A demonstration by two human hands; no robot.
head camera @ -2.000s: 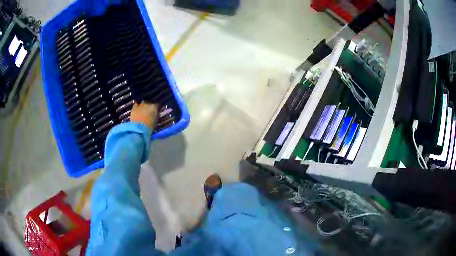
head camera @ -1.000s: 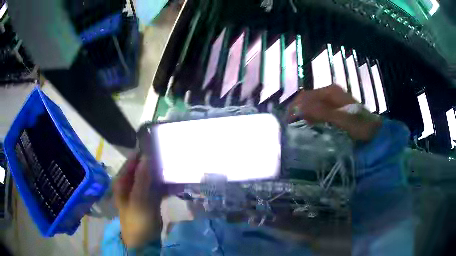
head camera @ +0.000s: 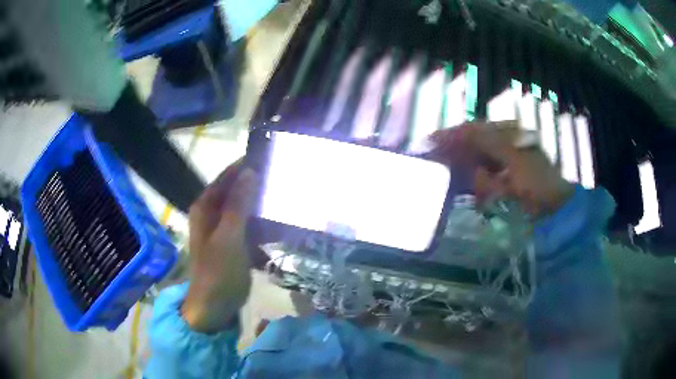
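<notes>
A smartphone (head camera: pixel 356 194) with a glowing white screen lies sideways in front of me, before the slotted shelf. My left hand (head camera: pixel 222 248) grips its left end. My right hand (head camera: pixel 504 166) is at the upper right end of the phone; it is blurred, and I cannot tell whether its fingers touch the phone or hold a cable. Behind, phones with bright screens (head camera: pixel 431 92) stand on edge in the slotted shelf (head camera: pixel 485 52). White cables (head camera: pixel 345 277) hang tangled below the phone.
A blue bin (head camera: pixel 141 248) with rows of dark phones stands on the floor at the left. More blue bins (head camera: pixel 194 96) are at the upper left. A dark rack post (head camera: pixel 141 141) crosses between them. A lit screen (head camera: pixel 10 228) shows at the far left edge.
Two seconds ago my hand reached into the blue bin. Since one second ago, the held phone has shifted right and slightly up and tilted, its right end lower. Both hands remain near its ends.
</notes>
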